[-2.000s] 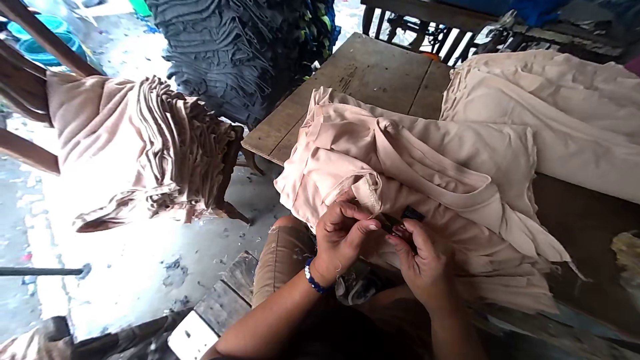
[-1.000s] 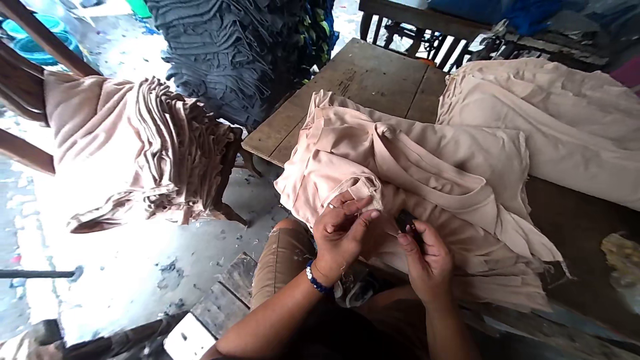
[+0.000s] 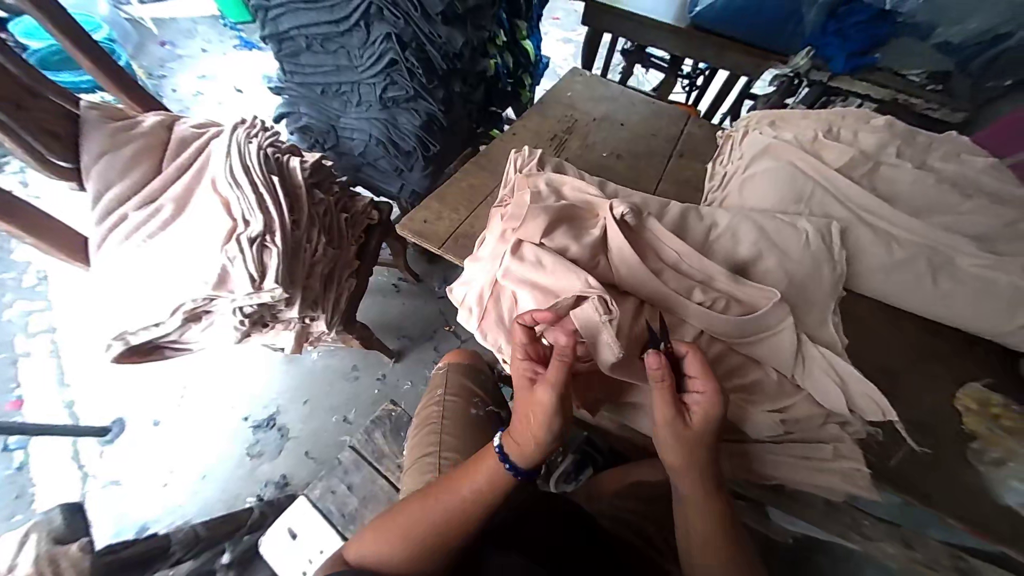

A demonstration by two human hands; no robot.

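Note:
My left hand (image 3: 544, 384), with a beaded bracelet on its wrist, pinches the edge of a light pink fabric piece (image 3: 600, 324) lying over the near side of the pile. To its right, my right hand (image 3: 690, 400) holds small dark thread snips (image 3: 659, 336), their two pointed blades apart and directed away from me. Beneath and beyond both hands, the pile of pink cloth (image 3: 744, 248) spreads over the wooden table, with a looped band of the same fabric on top. The handle part of the snips is mostly hidden by my fingers.
Folded pink cloth (image 3: 880, 208) lies at the table's right. The wooden table (image 3: 600, 128) shows its bare far corner. Stacked pink pieces (image 3: 264, 232) rest on a wooden chair at left. Dark grey fabric (image 3: 360, 88) is heaped behind. A crumpled plastic bag (image 3: 992, 424) sits far right.
My hands were close together two seconds ago and are now apart. The blades of the snips, hard to make out earlier, now show plainly. My left hand stays at the fabric edge.

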